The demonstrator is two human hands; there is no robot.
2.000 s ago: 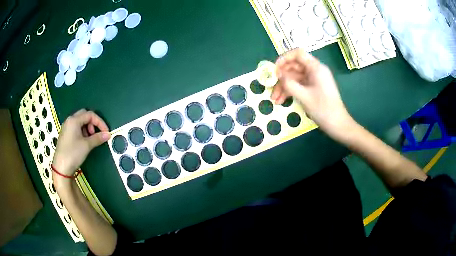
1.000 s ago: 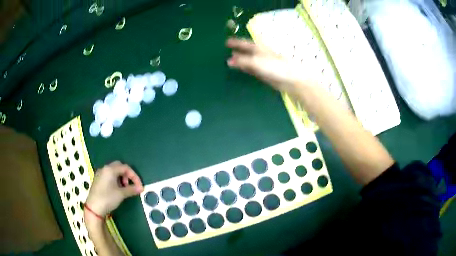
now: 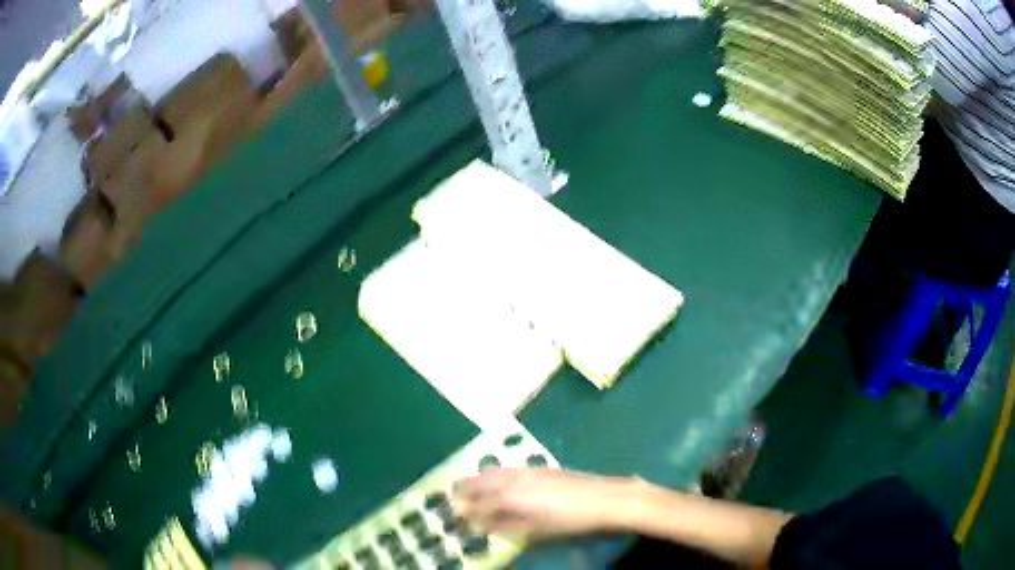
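The die-cut holder sheet [image 3: 362, 548] lies at the bottom, cut off by the frame edge, with dark holes. My right hand [image 3: 495, 503] is blurred over its right part, fingers low on the holes; whether it holds anything cannot be told. A small blurred part of my left hand [image 3: 243, 564] shows at the bottom edge near the sheet's left end; its fingers are not visible. The pile of white discs [image 3: 232, 479] lies to the left, with one loose disc [image 3: 324, 474] beside it. Yellowish waste rings [image 3: 306, 325] are scattered beyond the discs.
Bright stacks of sheets [image 3: 445, 323] lie beyond the holder sheet. Another sheet stack [image 3: 173, 548] shows at bottom left. A white metal post [image 3: 495, 89] stands behind. A tall sheet stack [image 3: 824, 89], a person in striped clothing [image 3: 979, 89] and a blue stool [image 3: 935, 334] are at right.
The view has swung up and right. My right hand has come back from above the table to the sheet; the rings it held earlier are no longer seen in it. My left hand is mostly out of frame.
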